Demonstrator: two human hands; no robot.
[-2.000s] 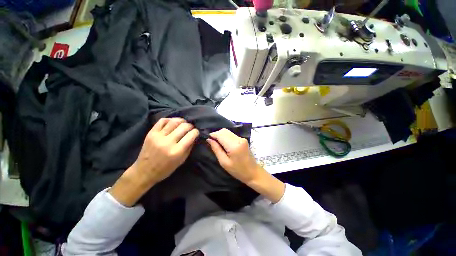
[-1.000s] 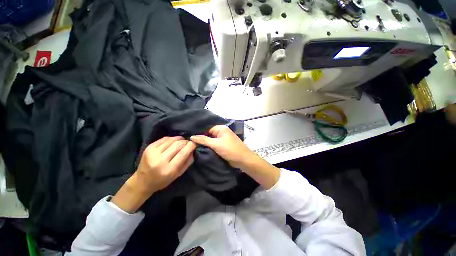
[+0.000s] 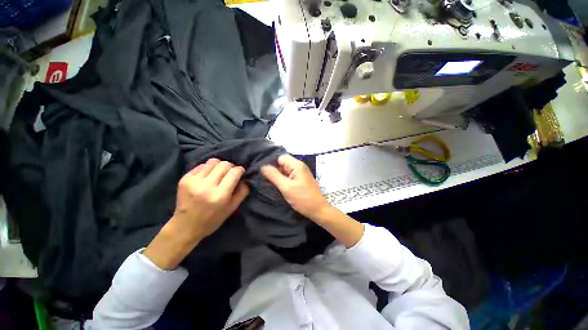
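Note:
A large dark grey garment (image 3: 138, 138) lies heaped left of the sewing machine and hangs over the table's front edge toward my lap. My left hand (image 3: 209, 196) pinches a fold of it between thumb and fingers. My right hand (image 3: 298, 187) is just to the right, thumb and fingertips on the same bunched cloth, gripping a fold. The cloth between the hands is bunched, and the exact edge under the fingertips is hidden. Both hands are in front of the needle area, away from the presser foot (image 3: 333, 116).
The white sewing machine (image 3: 412, 48) with a lit display stands at right. Snips with yellow and green handles (image 3: 429, 161) lie on the white table by the printed ruler marks (image 3: 380, 190). More yellow loops (image 3: 372, 98) show under the arm. Dark cloth pieces (image 3: 509, 129) lie at the right end.
Over the two seconds, the view has shifted a little. My hands came together on the cloth, then moved slightly apart; the cloth by my right hand is bunched differently.

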